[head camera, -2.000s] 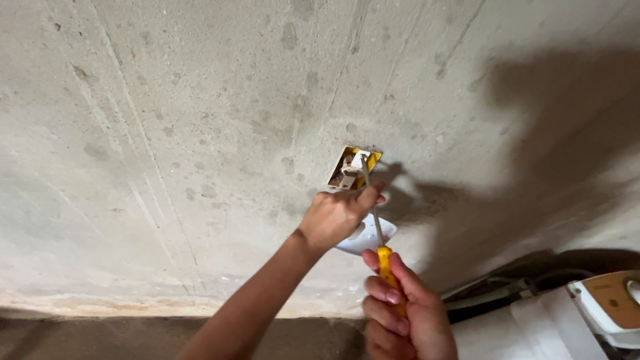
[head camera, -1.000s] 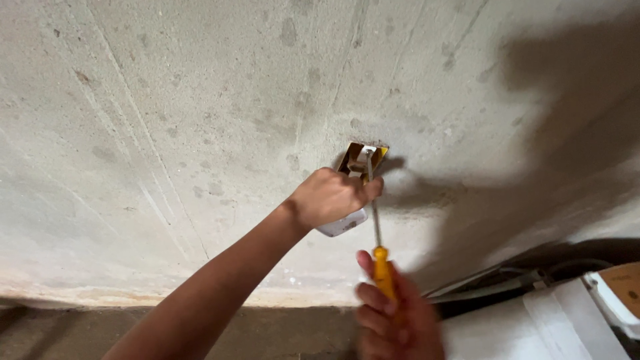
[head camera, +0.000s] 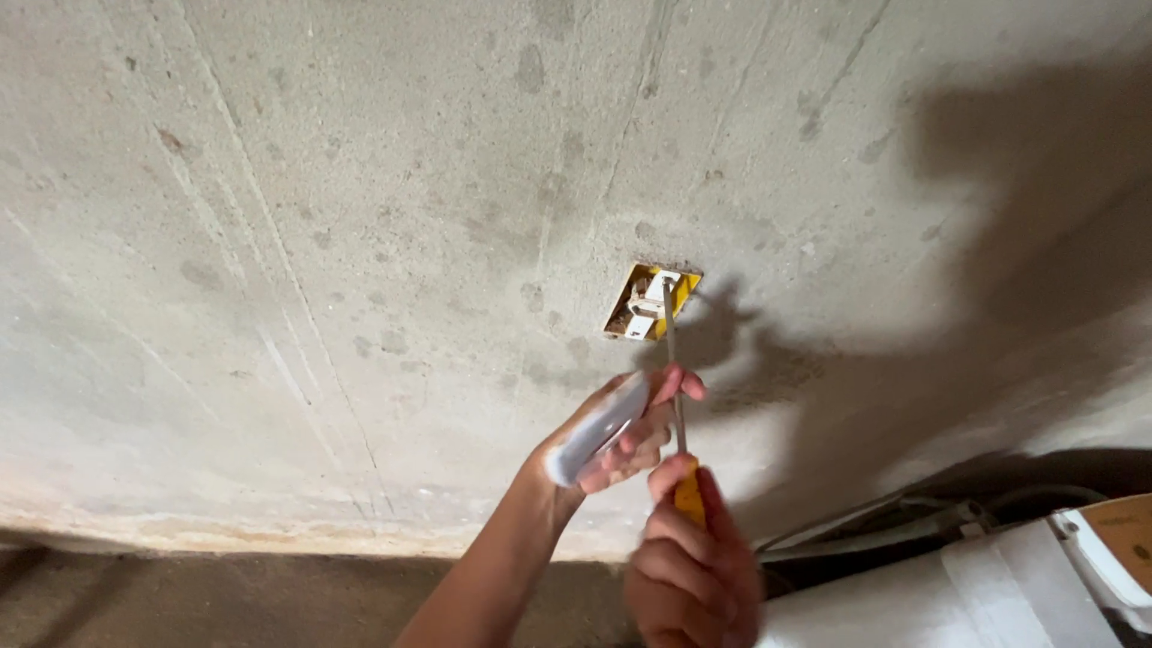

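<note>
A yellow electrical wall box [head camera: 688, 290] is set in the plastered wall, with a white outlet module and its mounting frame [head camera: 637, 326] inside. My right hand [head camera: 693, 562] grips the yellow handle of a screwdriver [head camera: 688, 495]; the shaft runs up to the upper part of the white frame, where its tip meets a spot near the screw hole. Below the box, my left hand [head camera: 630, 432] holds a white plastic cover plate [head camera: 598, 432], blurred, against the palm. Its thumb and a fingertip are at the screwdriver's shaft.
Bare grey plaster wall [head camera: 405, 225] surrounds the box, with dark shadows to the right. At the lower right stands a white appliance or casing [head camera: 954, 594] with grey hoses or cables [head camera: 882, 535] behind it. The brown floor [head camera: 225, 603] runs along the bottom.
My left hand has moved down from the box and turned, so the box's lower part and the cover plate show more plainly. The screwdriver's tip remains at the frame's upper part.
</note>
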